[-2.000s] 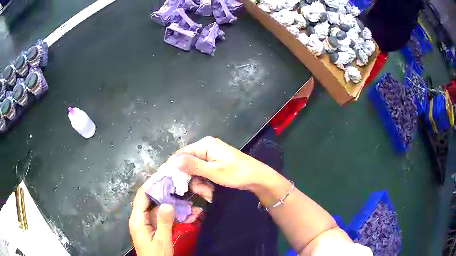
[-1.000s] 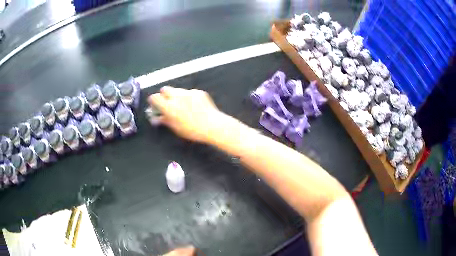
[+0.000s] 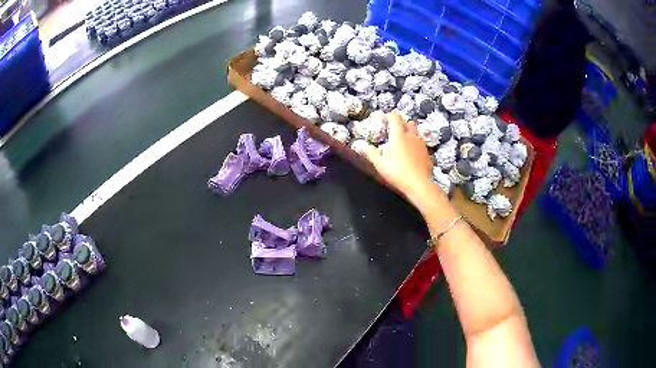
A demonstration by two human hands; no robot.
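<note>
My right hand [image 3: 403, 158] reaches over the near edge of the carton tray [image 3: 316, 133], its thumb and fingers closed around a white-and-grey part [image 3: 370, 128] among the others heaped there. The fingers partly hide the part. Purple parts lie on the dark table left of the tray in two loose groups, one nearer the tray [image 3: 306, 158] and one nearer me [image 3: 273, 259]. The glue bottle [image 3: 140, 332] lies at the lower left. My left hand is out of the picture.
Finished pieces stand in a double row [image 3: 50, 277] at the left. Blue crates [image 3: 453, 39] stand behind the tray. A red stool [image 3: 421, 284] shows by the table edge. More crates [image 3: 582, 208] sit on the green floor at right.
The view has turned. My right hand has moved from the finished rows to the tray and closed on a part there. The purple heap is now split in two. My left hand has left view.
</note>
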